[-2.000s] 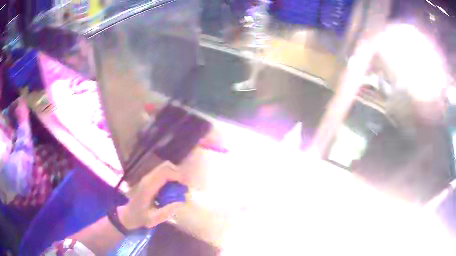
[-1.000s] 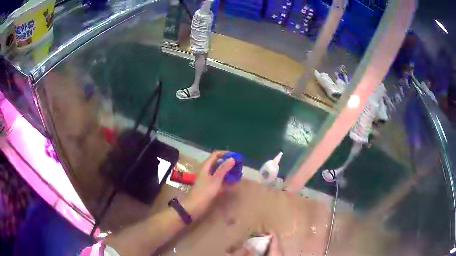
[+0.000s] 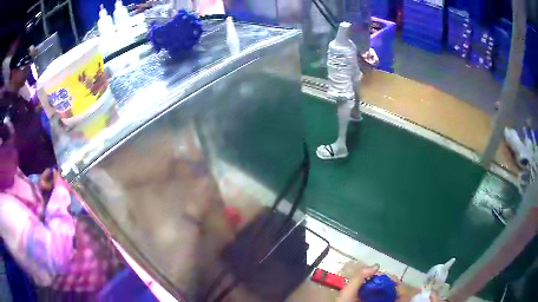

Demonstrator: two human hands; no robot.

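My left hand (image 3: 356, 284) is at the bottom edge, partly cut off, with its fingers around a glossy blue hair piece (image 3: 378, 289). My right hand (image 3: 437, 296) shows only as fingertips at the bottom edge, beside and on a white glue bottle (image 3: 421, 296) that is also cut off. A second white glue bottle (image 3: 438, 273) with a pointed nozzle stands just behind, at the bench edge. The two hands are a short way apart.
A clear-sided metal box (image 3: 189, 88) fills the left, carrying a yellow-white bucket (image 3: 76, 88), blue hair parts (image 3: 175, 32) and white bottles. A whitish figure body (image 3: 342, 76) stands on the green belt (image 3: 383, 183). Red lighter (image 3: 328, 278), black cable (image 3: 298, 183), slanting pole (image 3: 495, 253). Seated person (image 3: 38, 230) at left.
The view has swung up and left, so my hands now sit at the bottom edge and more of the box top shows. My left hand still holds the blue piece.
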